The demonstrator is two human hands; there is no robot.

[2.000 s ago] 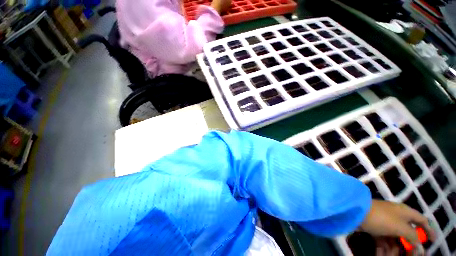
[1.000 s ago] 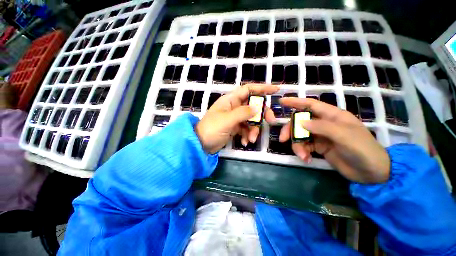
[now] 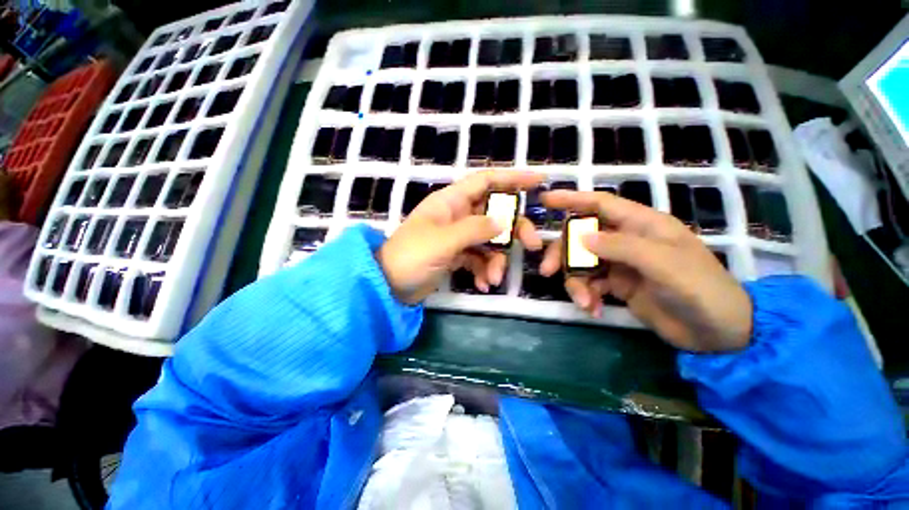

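Note:
My left hand (image 3: pixel 444 234) holds a smartwatch unit (image 3: pixel 502 218) with a bright white screen facing up, the thumb at its edge. My right hand (image 3: pixel 658 259) holds a second smartwatch unit (image 3: pixel 581 243), also lit white, the thumb on its screen side. The two units are side by side, a little apart, above the near part of the foam tray (image 3: pixel 275 227). The tray's pockets mostly hold two dark units each. My hands hide some of the near pockets.
A second foam tray stack (image 3: pixel 204 274) stands angled at the left, with a red tray (image 3: pixel 62 125) beyond it. A tester with a bright display (image 3: pixel 895 90) is at the right edge, a white cable or adapter (image 3: pixel 837 164) beside it. A person's pink sleeve (image 3: pixel 40 329) shows at far left.
Two seconds ago the view faced left, with one hand at the tray by a red glow. Since one second ago both hands still hold the white-lit units, slightly shifted left in view.

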